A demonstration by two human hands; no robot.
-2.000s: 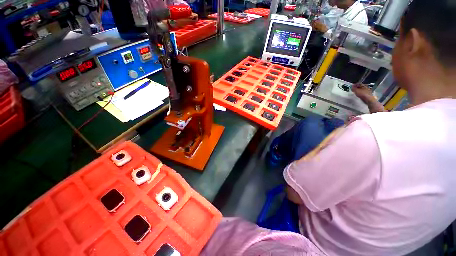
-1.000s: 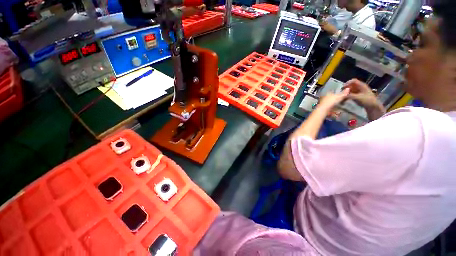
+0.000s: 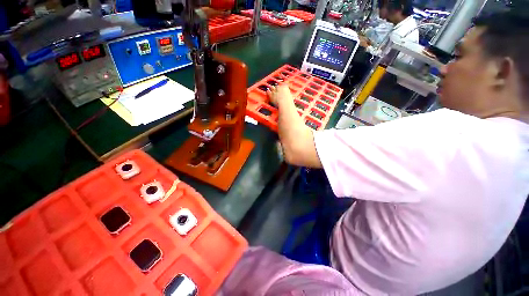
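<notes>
Neither of my hands is in the picture; only a pink striped sleeve shows at the bottom edge. The near orange-red turnover tray lies tilted at the lower left. Three smartwatch units lie back up in its pockets, with pale rims and round black centres, one of them at the tray's right. Three units lie screen up, one in the middle; the lowest one has a bright reflection and is cut off by the bottom edge. A pale strip sticks up beside a back-up unit.
An orange press fixture stands behind the tray. Paper with a blue pen, a grey power supply and a blue instrument are at left. A second tray, a monitor and a seated person are at right.
The neighbouring person's arm has moved from the machine at right to the far tray, with the hand over its pockets. The view has shifted slightly. The units in the near tray look unchanged.
</notes>
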